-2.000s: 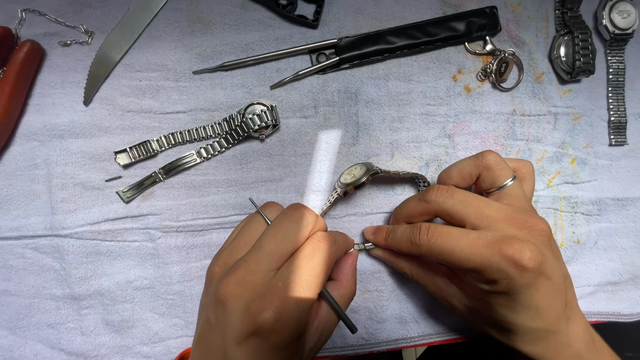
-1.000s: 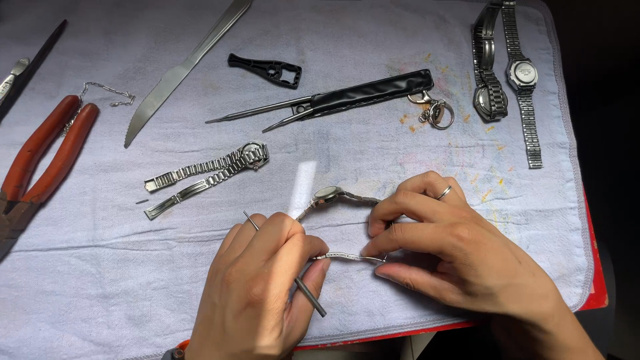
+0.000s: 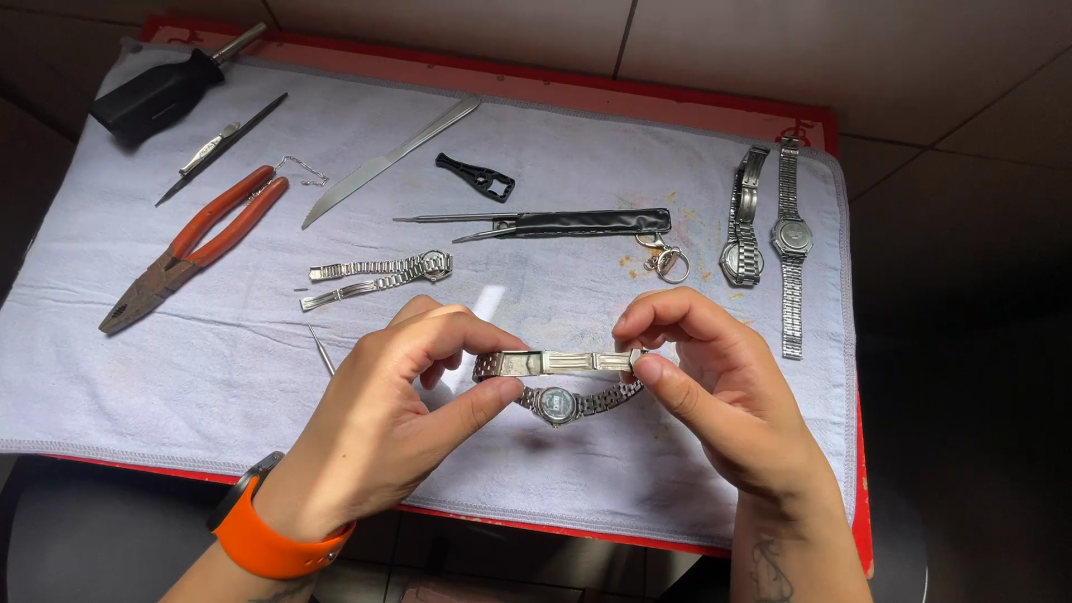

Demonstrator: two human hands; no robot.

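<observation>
Between my two hands is a metal-bracelet wristwatch (image 3: 556, 405), its round case hanging below the folding clasp (image 3: 578, 361). My left hand (image 3: 394, 402) pinches the clasp's left end between thumb and forefinger. The clasp's right end is pinched by the thumb and forefinger of my right hand (image 3: 712, 394). Behind my left hand, a thin metal tool (image 3: 320, 347) lies on the cloth, partly hidden. A second steel-bracelet watch (image 3: 436, 265) lies beyond my left hand, beside a tiny dark pin (image 3: 301, 290).
On the white cloth (image 3: 151, 394) lie pliers with orange handles (image 3: 226, 219), a table knife (image 3: 389, 159), a black-handled tool (image 3: 159, 94), a black plastic opener (image 3: 476, 177), a black pouch with metal rods (image 3: 590, 222), rings on a clasp (image 3: 672, 265) and two watches (image 3: 742, 251) at the right.
The dark rod held in my left hand earlier is no longer in its grip. The bracelet is now raised, with its clasp stretched between both hands. The view has widened.
</observation>
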